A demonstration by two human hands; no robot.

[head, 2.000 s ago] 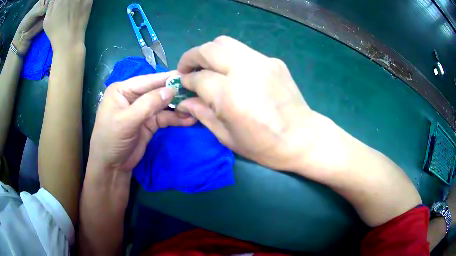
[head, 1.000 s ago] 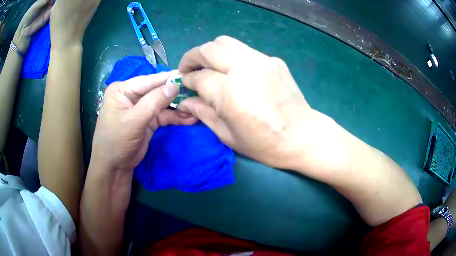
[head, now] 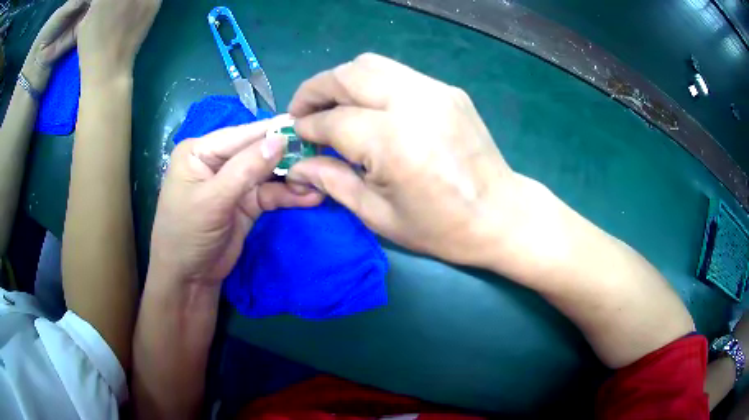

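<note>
A small unit with a whitish rim and a green circuit board [head: 295, 148] is held above the blue cloth [head: 308, 258], a pale square part showing on the board. My left hand [head: 218, 184] pinches its left side between thumb and fingers. My right hand [head: 402, 156] has its thumb and fingertips at the board's right side, and the fingers hide part of it. Whether the board is seated in the housing cannot be told. Blue-handled thread snips [head: 240, 61] lie beyond the cloth, blades pointing towards my hands.
A neighbour's forearms [head: 98, 180] and another blue cloth [head: 59, 97] are at the left. A brown edge strip [head: 575, 74] borders a dark belt with a small white part [head: 699, 84]. A green ridged tray [head: 726, 250] and a wrist with a watch [head: 728, 348] are at far right.
My right hand has shifted slightly and shows more of the board's pale square part. The white part on the belt has moved up and left.
</note>
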